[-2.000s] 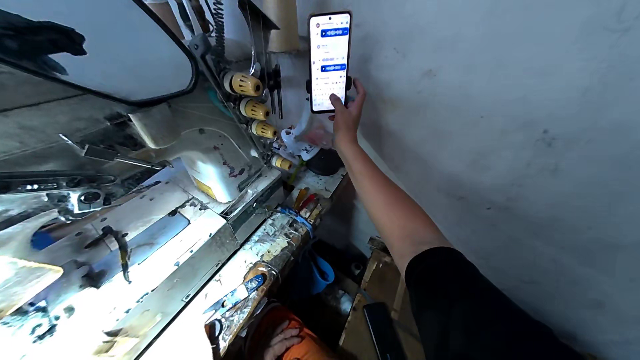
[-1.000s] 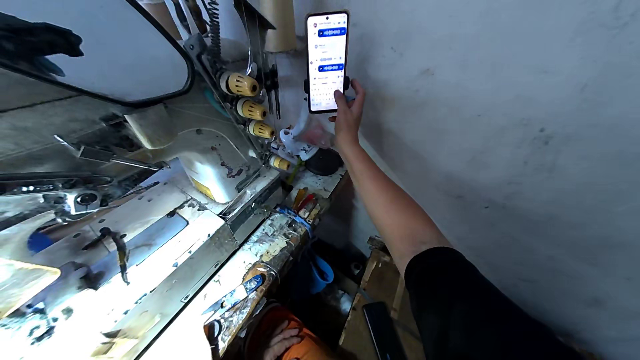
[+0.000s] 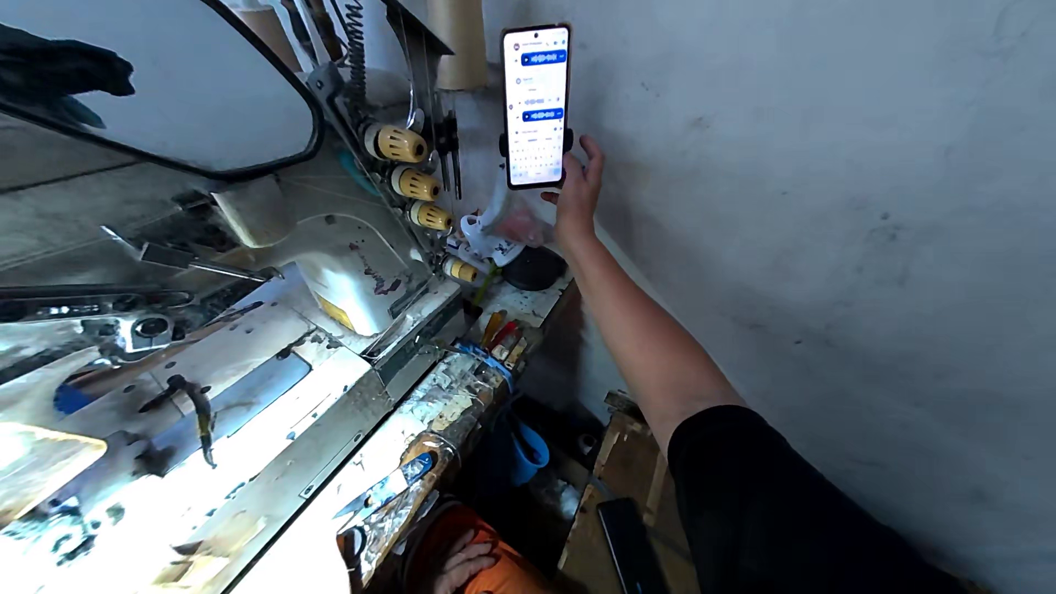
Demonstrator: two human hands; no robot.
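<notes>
My right hand [image 3: 580, 191] is raised at the lower right corner of a smartphone [image 3: 536, 107], which sits upright in a dark holder by the wall. Its fingers are apart, with the thumb near the lit screen, which bears a chat and a keyboard. Whether the thumb touches the glass I cannot tell. Low in the view my left hand [image 3: 464, 566] rests on orange cloth [image 3: 503, 571], its fingers together; part of it is cut off by the frame edge.
An industrial sewing machine [image 3: 355, 264] with yellow tension knobs [image 3: 399, 144] stands left. Pliers [image 3: 200, 412] lie on its bed. A blue-handled blade [image 3: 404, 478] lies on the worn table edge. A second phone [image 3: 631, 544] rests on a wooden surface [image 3: 615, 462]. The wall [image 3: 825, 206] bounds the right side.
My right thumb has shifted slightly away from the lower part of the phone screen, to the right. My left hand has stayed on the orange cloth.
</notes>
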